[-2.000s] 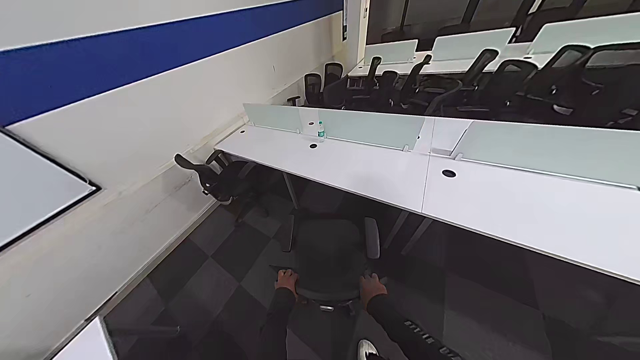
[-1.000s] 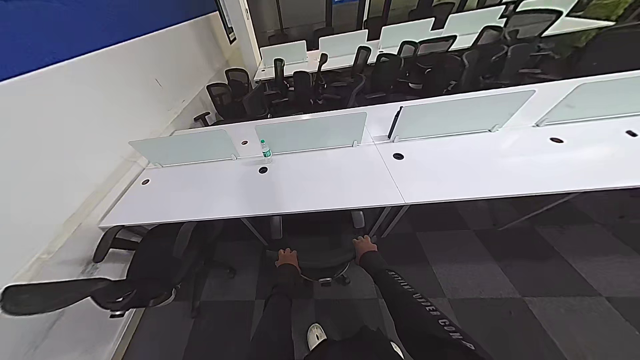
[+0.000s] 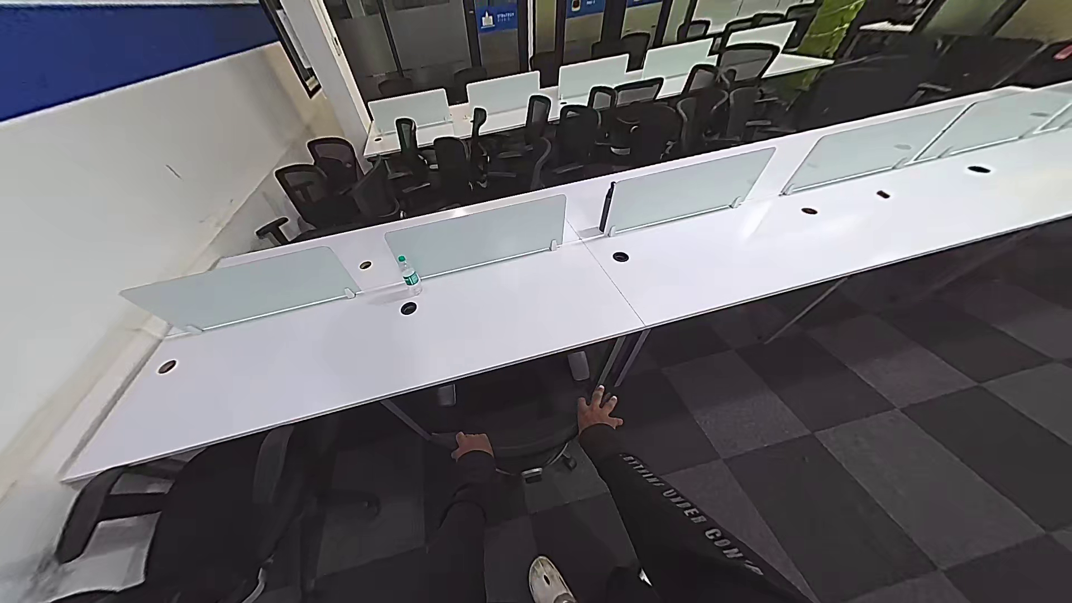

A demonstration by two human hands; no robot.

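A black office chair (image 3: pixel 519 419) stands partly beneath the long white desk (image 3: pixel 502 327), its armrests near the desk's front edge. On the left side of the chair's back rests my left hand (image 3: pixel 473 445), its fingers curled over the edge. My right hand (image 3: pixel 599 409) is at the chair's right side with the fingers spread; whether it touches the chair is hard to tell. The desk hides much of the chair's front. A clear plastic bottle with a green cap (image 3: pixel 409 275) stands on the desk by a frosted glass divider (image 3: pixel 481 237).
Another black office chair (image 3: pixel 218 511) is at the lower left, close to the white wall (image 3: pixel 75 251). Beyond the desk stand several mesh-backed chairs (image 3: pixel 578 130) and a second row of white desks (image 3: pixel 377 144). Dark carpet tiles (image 3: pixel 804 452) cover the floor at right.
The chair between my hands has moved forward, partly under the desk. My right hand's fingers have spread. The view has swung to the right.
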